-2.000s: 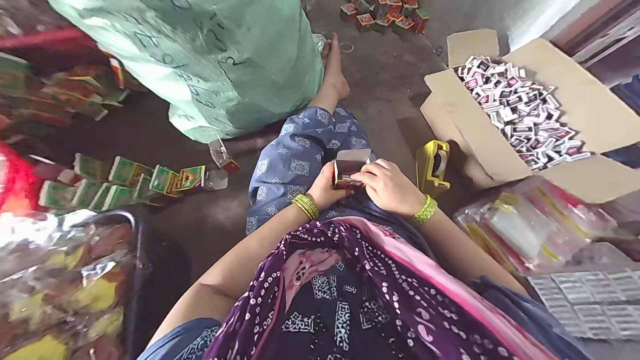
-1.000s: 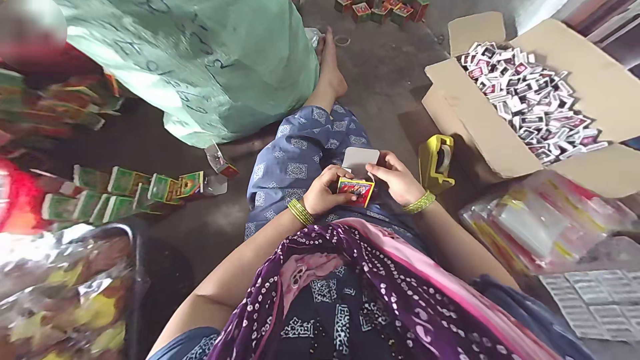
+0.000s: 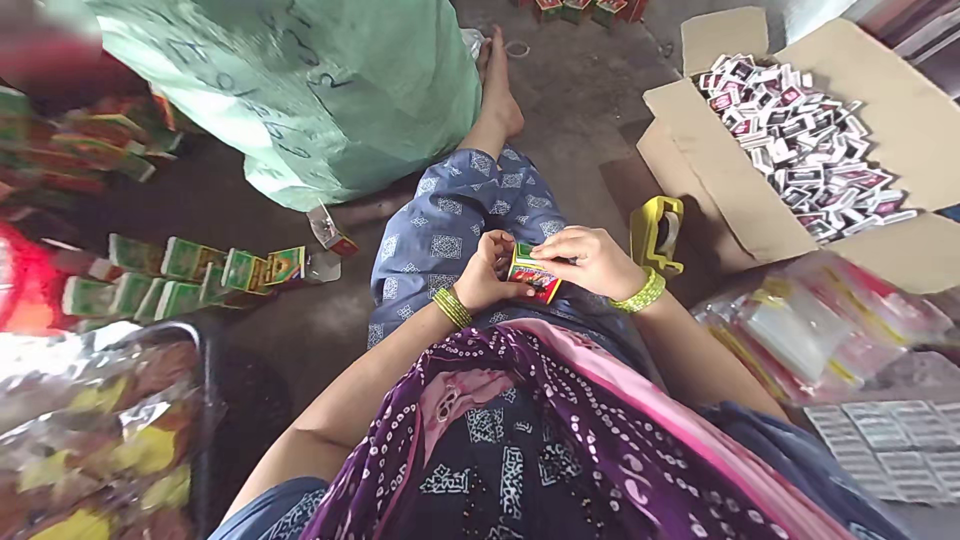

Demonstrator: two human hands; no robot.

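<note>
A small red, yellow and green printed carton (image 3: 536,283) is held over my lap. My left hand (image 3: 487,277) grips its left side, thumb across the front. The fingers of my right hand (image 3: 589,262) press on the green top flap from the right. The flap looks folded down over the carton's top; its far edge is hidden by my fingers. Right of my knee, a yellow tape dispenser (image 3: 654,234) lies on the floor. Several similar green-topped cartons (image 3: 180,259) stand in rows at the left, and one carton with its flap raised (image 3: 330,231) lies beside the green sack.
A large green sack (image 3: 337,97) bears handwriting. An open cardboard box (image 3: 720,161) at right holds many small white and maroon packs. Below it lie plastic pouches (image 3: 810,330) and wrapped white packs (image 3: 892,442). A dark tub (image 3: 206,390) of clear packets stands at lower left.
The carton's white flap, raised a second ago, is folded down, and the green top shows. My right hand has moved from the flap's right side onto the top.
</note>
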